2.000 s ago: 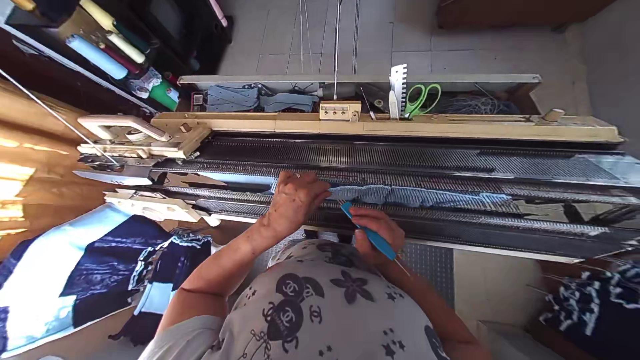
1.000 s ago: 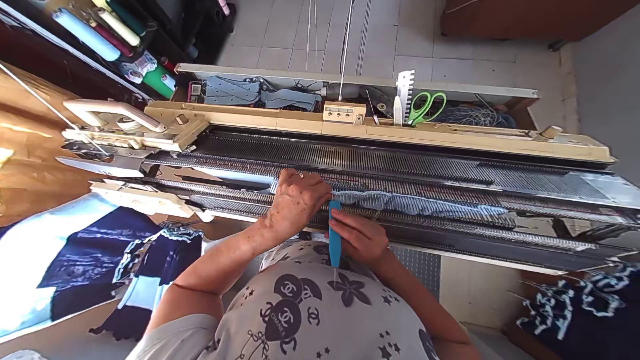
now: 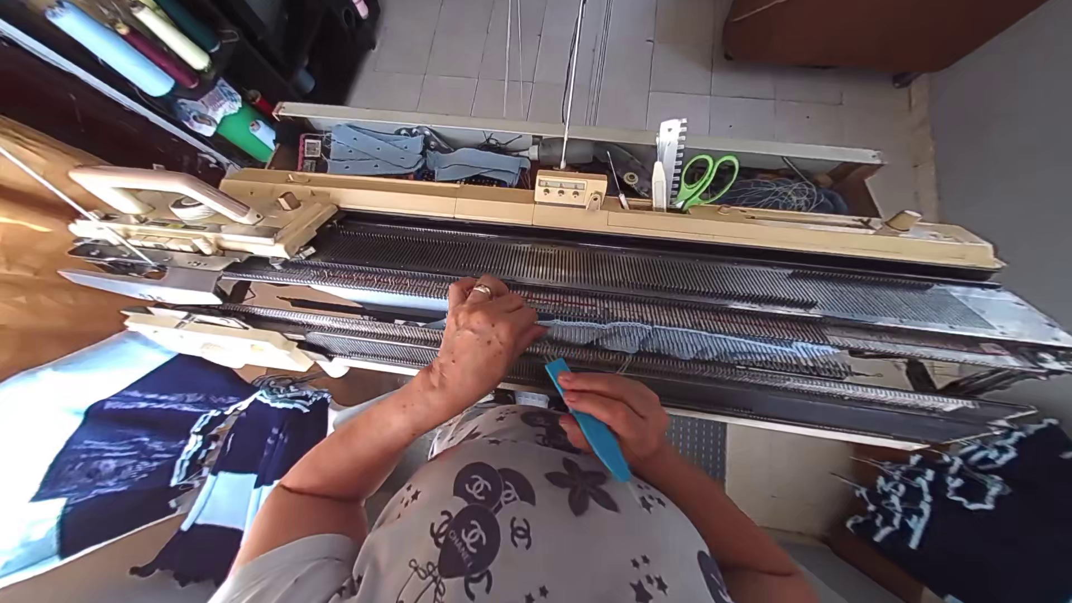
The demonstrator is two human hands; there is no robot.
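A flat-bed knitting machine with two needle beds (image 3: pixel 569 260) spans the view. Light blue knitted fabric (image 3: pixel 695 342) hangs between the beds, right of centre. My left hand (image 3: pixel 486 335), with a ring on one finger, rests over the needles at the fabric's left end; its fingers are bent, and whether they pinch anything is hidden. Just right of it and nearer my body, my right hand (image 3: pixel 615 414) holds a blue plastic-handled tool (image 3: pixel 590 423), slanted, its upper end by the front bed. The tool's fine tip cannot be made out clearly.
The main carriage (image 3: pixel 201 218) sits at the machine's left end, with a second carriage (image 3: pixel 218 335) in front. Behind lie green-handled scissors (image 3: pixel 708 180), a white toothed comb (image 3: pixel 670 159) and folded blue knit pieces (image 3: pixel 377 151). Yarn cones (image 3: pixel 117 50) stand upper left; dark knits (image 3: pixel 988 511) lie lower right.
The blue tool in my right hand stood almost upright a second ago and now slants down to the right. My left hand stays at about the same place on the needles.
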